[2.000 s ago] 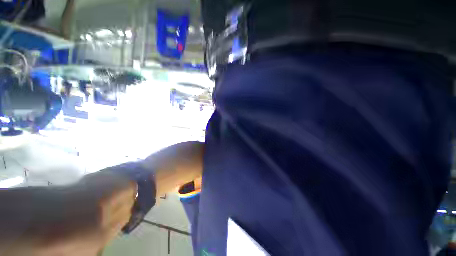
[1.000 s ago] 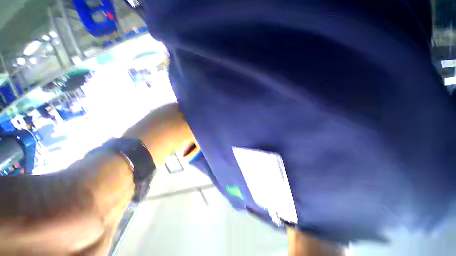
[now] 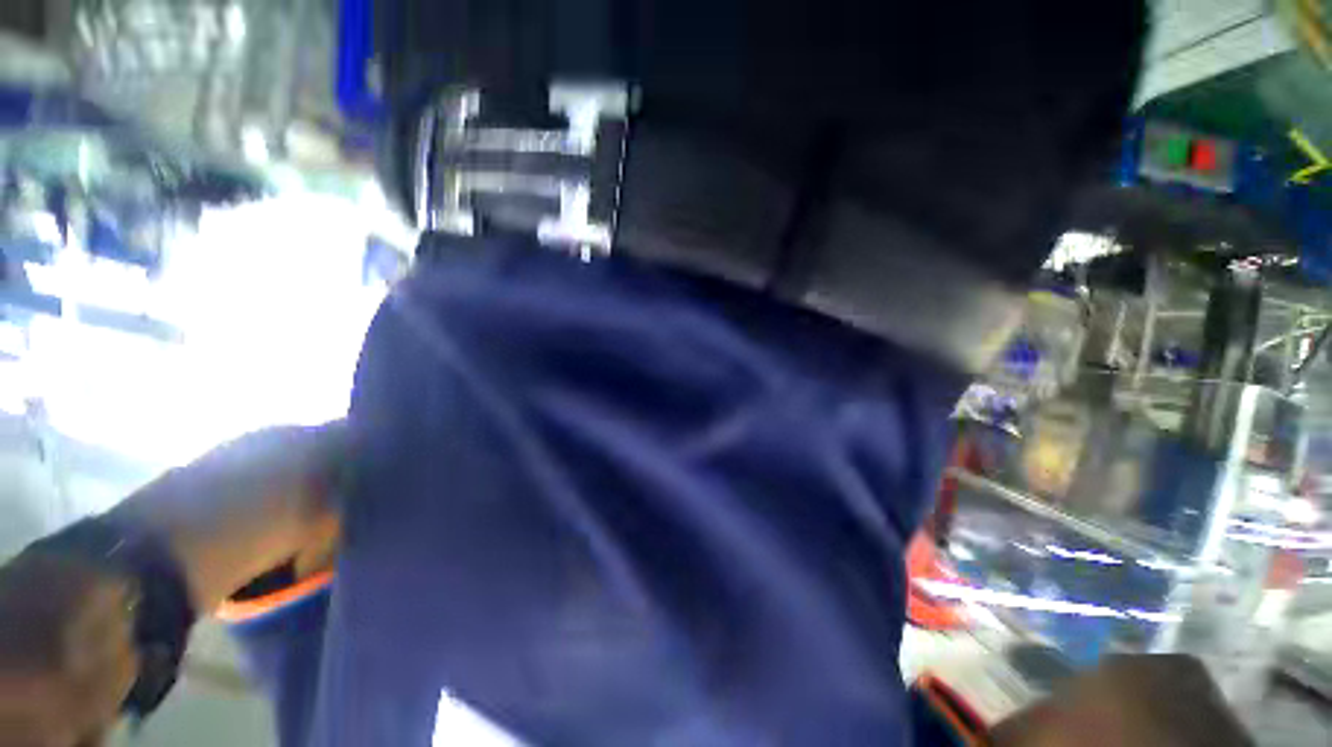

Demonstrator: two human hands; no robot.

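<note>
My navy shirt [image 3: 628,540] and dark belt buckle [image 3: 526,168] fill the middle. My bare left arm leaves an orange-edged sleeve at the lower left, with a dark band at the wrist. Part of my left hand [image 3: 51,649] shows beyond the band, blurred and cut off by the left edge, its fingers hidden. On the right, a bare forearm [image 3: 1118,708] shows at the bottom edge beside another orange-edged sleeve; my right hand is out of the picture. No held thing is visible.
At the right are a machine with a control box with green and red buttons [image 3: 1186,155], a clear guard with a bright edge [image 3: 1215,511], and a red object [image 3: 935,584] beside my shirt. A blurred, brightly lit work area lies at the left.
The view has swung, bringing the belt buckle back and the machine and guard in at the right. My left arm sits further left and lower; the right forearm shows further right.
</note>
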